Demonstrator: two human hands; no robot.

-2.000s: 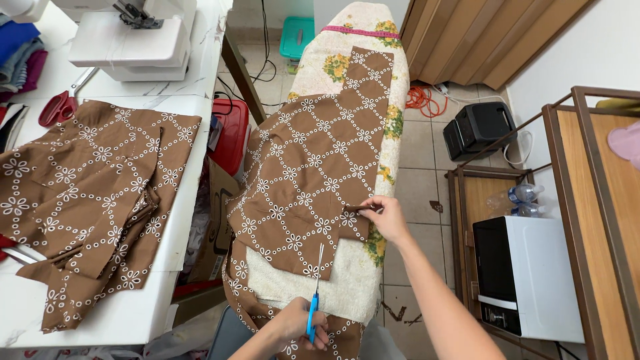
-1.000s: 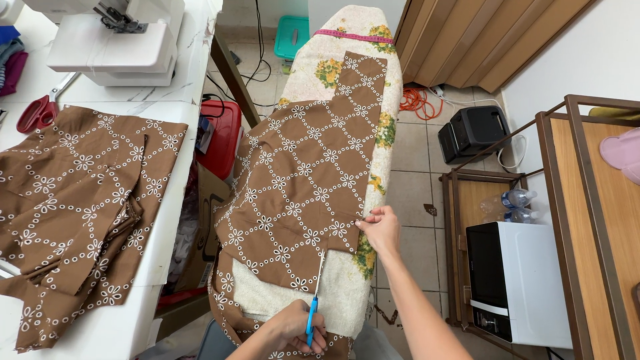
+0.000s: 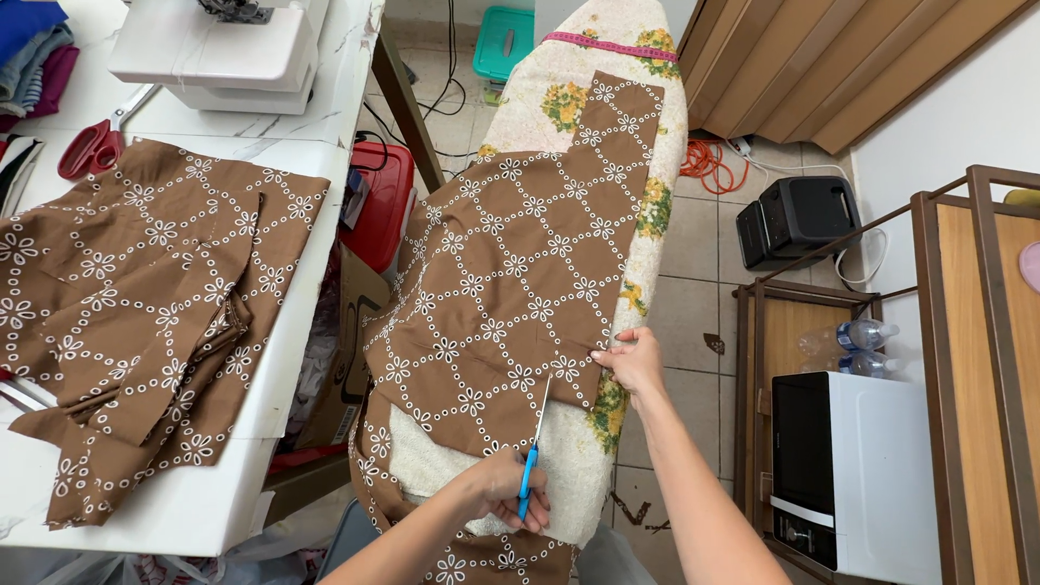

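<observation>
My left hand (image 3: 513,492) holds blue-handled scissors (image 3: 532,471), their blades pointing up the board at the lower edge of the brown floral-patterned fabric (image 3: 536,244). With thumb and fingers, my right hand (image 3: 634,357) pinches that fabric's right edge near its lower corner. The fabric lies spread over an ironing board (image 3: 520,114) with a yellow-flowered cover. Below the cut edge, pale cloth (image 3: 569,487) shows, and more brown fabric hangs at the board's lower end. A pink tape measure (image 3: 609,45) crosses the board near its tip.
On the white table (image 3: 146,504) at left are more brown fabric (image 3: 162,268), red-handled scissors (image 3: 101,146) and a sewing machine (image 3: 219,49). A red container (image 3: 382,203) and a teal box (image 3: 502,41) stand between table and board. A metal rack (image 3: 934,366) and a microwave (image 3: 861,471) stand right.
My right hand's pinch has moved down the fabric's right edge from two seconds ago. The scissors remain in my left hand at the fabric's lower edge.
</observation>
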